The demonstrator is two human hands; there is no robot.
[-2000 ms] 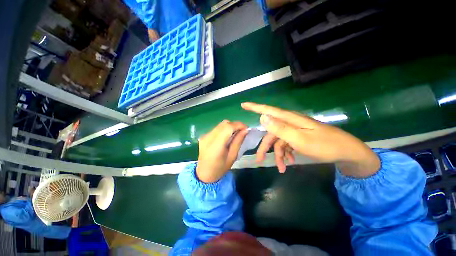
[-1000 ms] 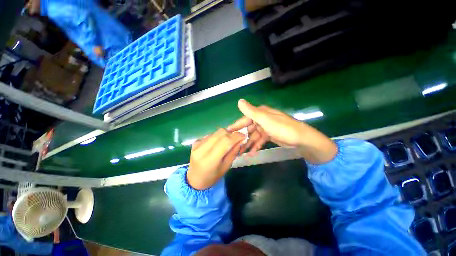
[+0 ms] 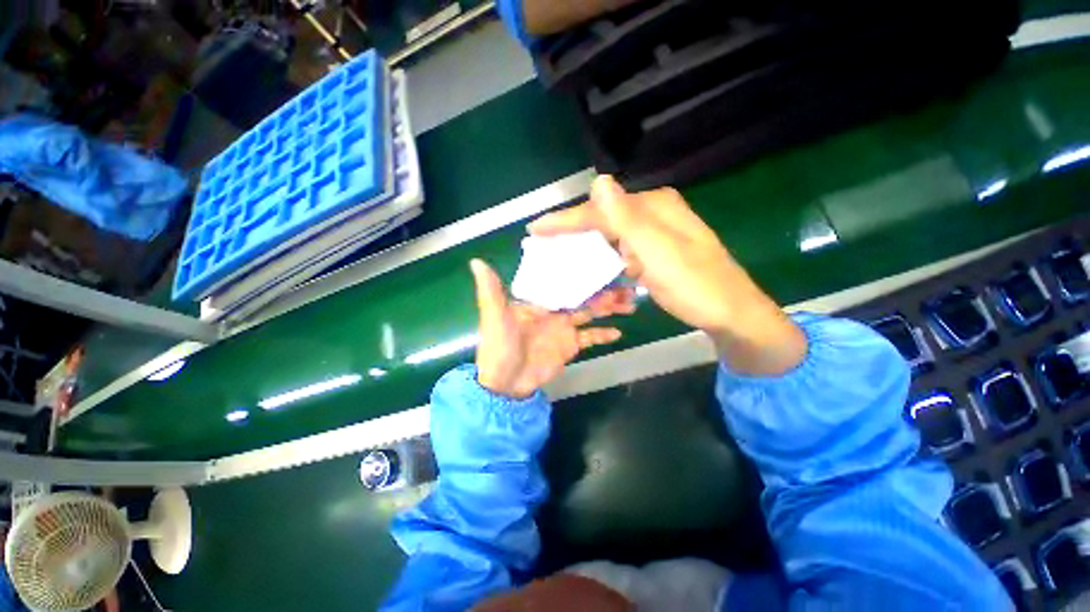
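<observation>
A white wiping cloth [image 3: 567, 268], opened to a flat many-sided piece, is held above the pale rail. My right hand [image 3: 679, 257] grips its right side between thumb and fingers. My left hand [image 3: 526, 338] is below and left of the cloth, palm up, with thumb and fingers spread; some fingertips lie under the cloth's lower edge. No watch unit shows in either hand. The black foam tray [image 3: 963, 450] at the right holds rows of dark square watch units [image 3: 1004, 398].
A solvent bottle [image 3: 380, 469] with a silver top stands left of my left sleeve. The conveyor belt [image 3: 323, 380] runs beyond the rail. A blue tray [image 3: 287, 179] tops pale trays; stacked black trays [image 3: 741, 84] lie across the belt. A desk fan [image 3: 69, 550] stands far left.
The cloth, small and bunched between the fingers before, is now spread open. My left hand has opened with its palm up. The view has shifted right, and the bottle and more tray units show.
</observation>
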